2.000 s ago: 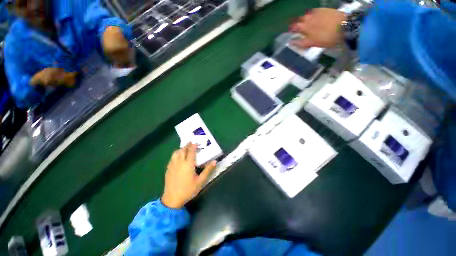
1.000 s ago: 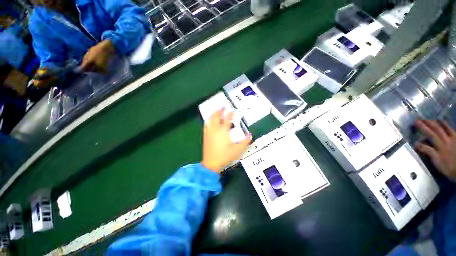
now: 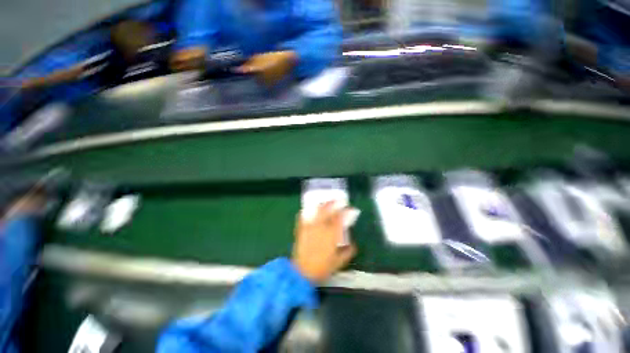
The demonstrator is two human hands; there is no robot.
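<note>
The view is strongly blurred. My left hand is over the near side of the green belt, its fingers and thumb around a white phone box. A small white piece sticks out at its right, too blurred to name. Just right of the hand another white phone box lies on the belt. Further right are more white boxes beside dark-faced open bases. My right hand is not in view.
Larger-looking white boxes lie on the near bench at lower right. Small white items lie on the belt at left. A person's hand is at the left edge. Workers in blue and clear trays are behind the far rail.
The view has turned left and blurred. My left hand stays at the left end of the box row. The hand at the right edge has left the picture; another person's hand shows at left.
</note>
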